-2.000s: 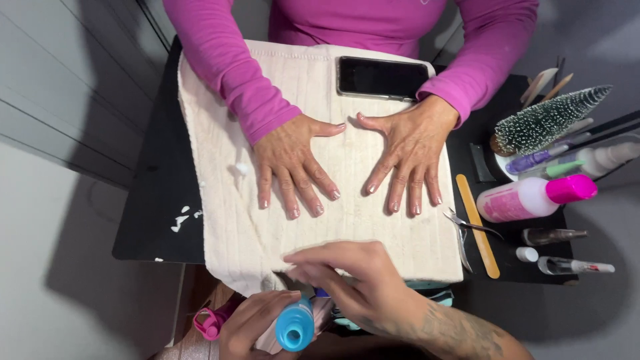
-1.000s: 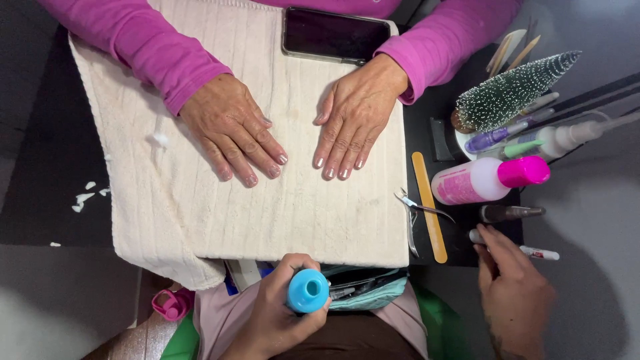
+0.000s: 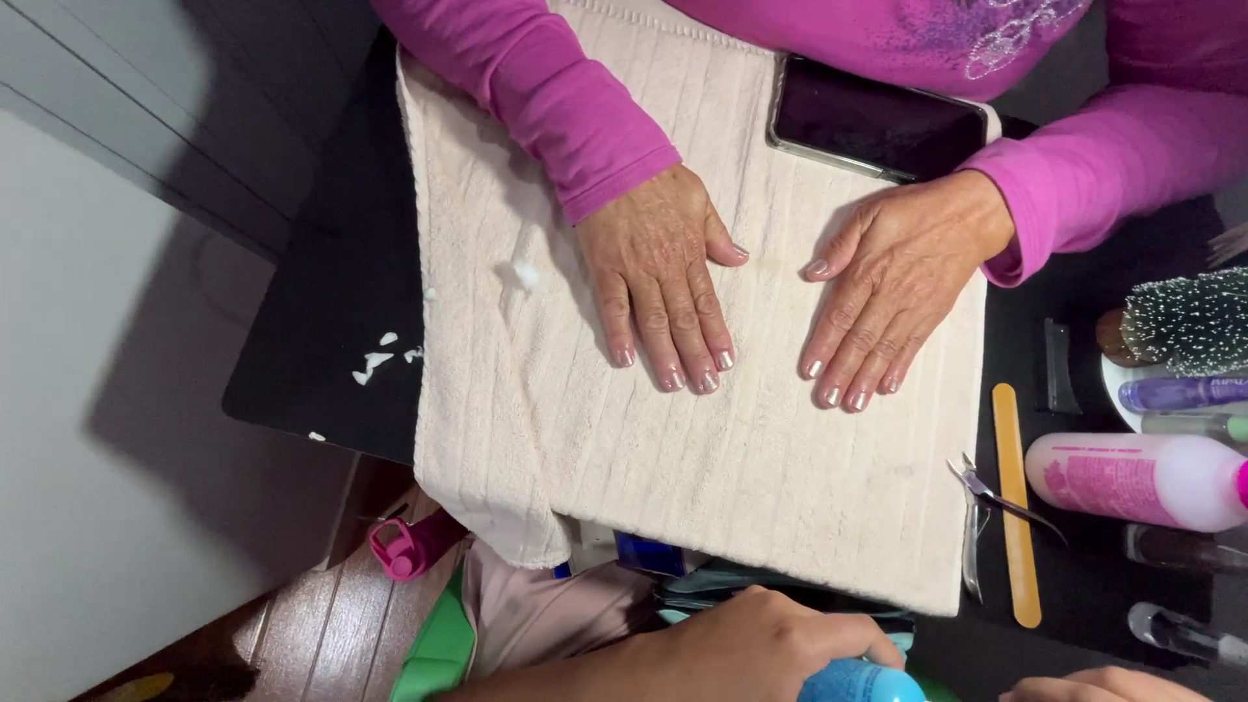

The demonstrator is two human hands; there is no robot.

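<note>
My left hand (image 3: 751,639) is closed around a blue bottle (image 3: 858,682) at the bottom edge, below the cream towel (image 3: 604,458). Only part of my right hand (image 3: 1097,685) shows at the bottom right, to the right of the bottle; its fingertips and anything in them are cut off. Across the towel another person's two hands (image 3: 663,283) (image 3: 892,283) lie flat, palms down, with shiny nails. Their sleeves are magenta. A cuticle nipper (image 3: 999,497) lies at the towel's right edge, partly over an orange nail file (image 3: 1017,546).
A phone (image 3: 877,122) rests on the towel's far side. On the black table (image 3: 302,322) are white scraps (image 3: 373,363). To the right lie a white-and-pink bottle (image 3: 1121,478), a clear-capped tube (image 3: 1180,629) and a small decorative tree (image 3: 1189,317). A pink bottle (image 3: 414,546) stands lower left.
My right hand has moved from beside the tubes on the right to the bottom edge, near the blue bottle. The other person's fingers were spread wider two seconds ago. The view has shifted.
</note>
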